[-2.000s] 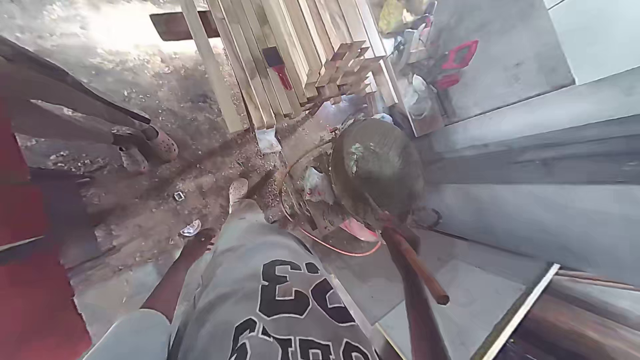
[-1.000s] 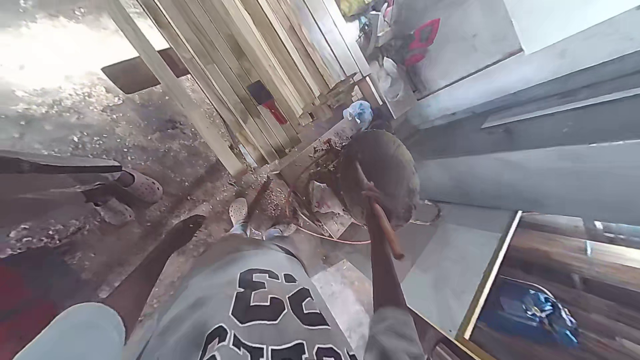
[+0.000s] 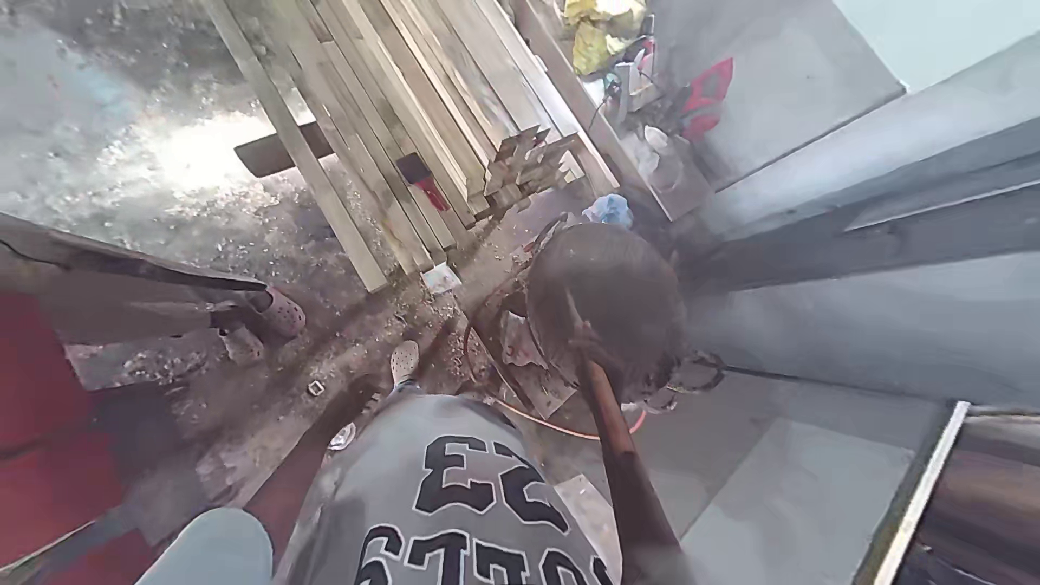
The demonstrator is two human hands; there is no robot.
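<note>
A large round pan (image 3: 605,296) stands right of centre, full of something dark brown; haze blurs its surface. My right hand (image 3: 595,348) is over the pan's near side, closed around a wooden-handled stirring tool (image 3: 611,406). The handle runs back along my forearm, and the tool's far end dips into the pan's contents. My left hand (image 3: 366,394) hangs low beside my grey shirt, left of the pan and away from it. It is dark and blurred, so its fingers are hard to make out, and no object shows in it.
Long wooden planks (image 3: 366,122) lie beyond the pan, with a red-and-black brush-like tool (image 3: 422,180) on them. An orange hose (image 3: 552,426) curves below the pan. Another person's clog (image 3: 284,313) is at left. A grey wall (image 3: 877,325) rises at right.
The handle in my right hand has swung about over the pan and now lies along my forearm. My left arm has shifted closer to my body. The view has turned somewhat.
</note>
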